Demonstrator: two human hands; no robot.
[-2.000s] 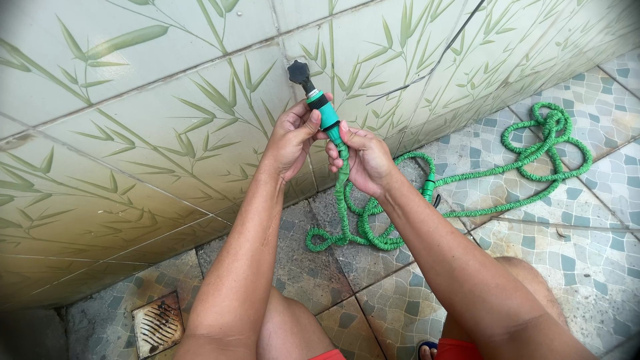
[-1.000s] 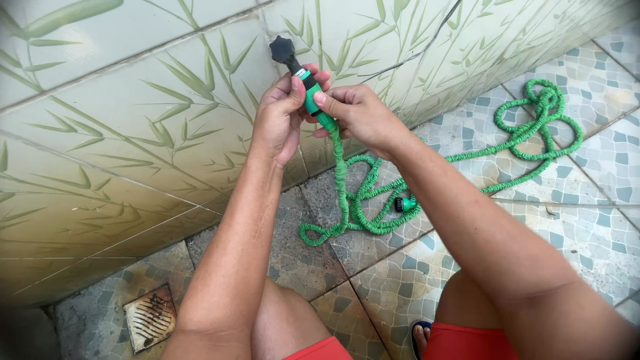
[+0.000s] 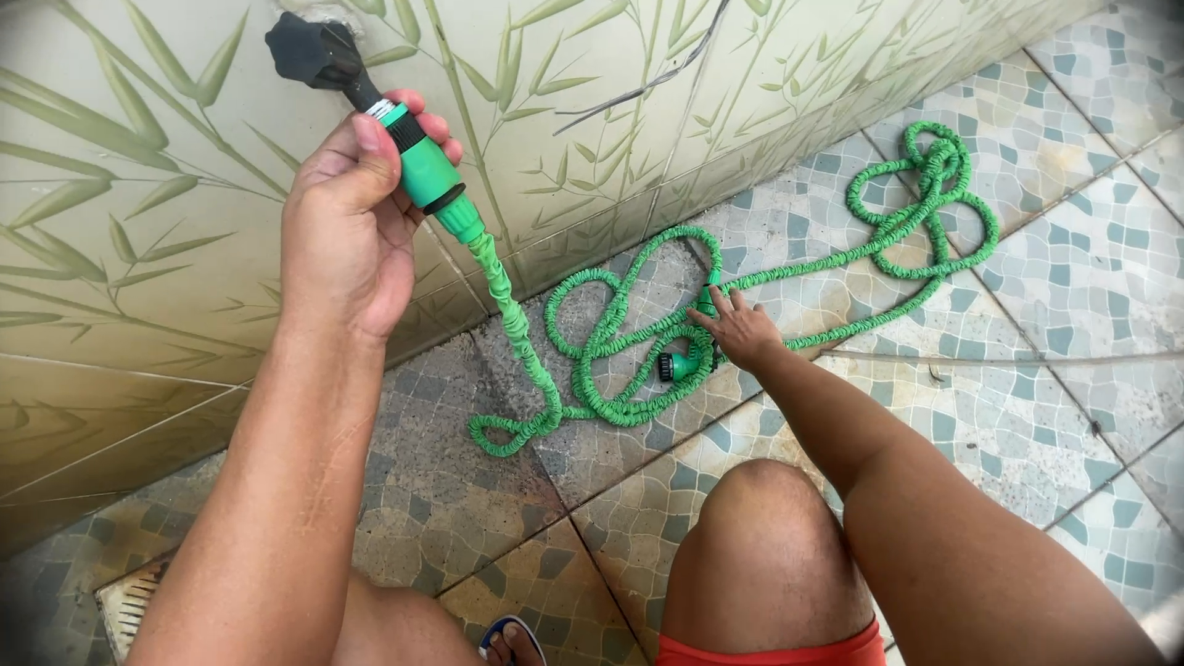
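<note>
My left hand (image 3: 356, 203) grips the green and black hose connector (image 3: 430, 171) at the upper left. Above that hand, the connector meets a black tap (image 3: 319, 55) at the wall. From its lower end the crinkled green hose (image 3: 513, 319) hangs to the floor and lies there in loops that stretch to the upper right. My right hand (image 3: 735, 328) reaches down to those loops with its fingers spread, at a green fitting (image 3: 708, 298); whether it touches the fitting is hard to tell. Just left of that hand lies a green spray nozzle or fitting with a black end (image 3: 680, 366).
A wall with bamboo-patterned tiles (image 3: 139, 231) rises on the left and along the top. Thin dark wires (image 3: 647, 88) hang against it. A rusty floor drain grate (image 3: 125, 601) is at the lower left of the mosaic-patterned floor (image 3: 971, 416). My knees and a sandalled foot (image 3: 513, 643) are near the bottom.
My right hand has let go of the connector and moved down and right to the hose loops on the floor. My left hand still holds the connector by the tap.
</note>
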